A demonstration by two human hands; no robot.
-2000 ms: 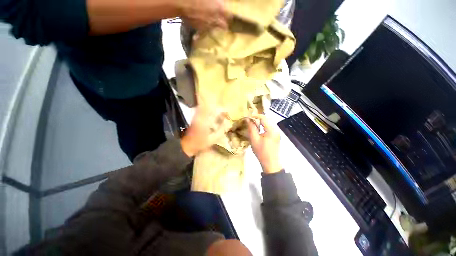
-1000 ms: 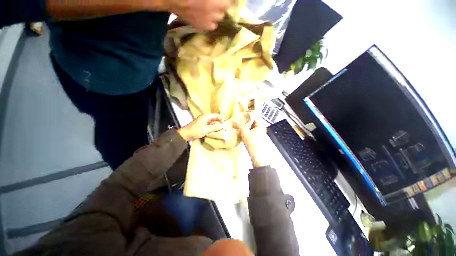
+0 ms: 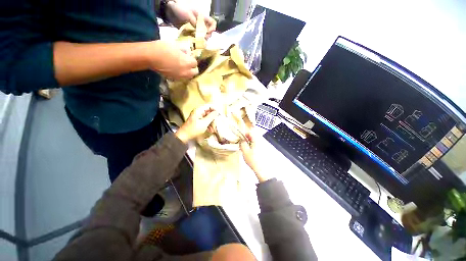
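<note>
A crumpled khaki-tan garment (image 3: pixel 217 176) lies along the left part of the white desk, one flat panel hanging toward me. My left hand (image 3: pixel 196 124) holds the garment's edge around its opening, fingers pinched on the cloth. My right hand (image 3: pixel 248 153) holds the opposite side of the opening, with fingertips on the cloth. Pale inner cloth shows between my hands. Another person's two hands (image 3: pixel 176 60) hold the far end of the garment.
The other person stands at the left of the desk. A clear plastic bag (image 3: pixel 250 38) is behind the garment. A calculator (image 3: pixel 265 116), a keyboard (image 3: pixel 317 165), a mouse pad (image 3: pixel 380 229) and a monitor (image 3: pixel 378 109) with pattern outlines are at the right. Plants (image 3: pixel 290 65) stand behind.
My hands have moved apart, spreading the garment's opening. The other person's second hand has come into view, and both hold the far end. The camera view has shifted.
</note>
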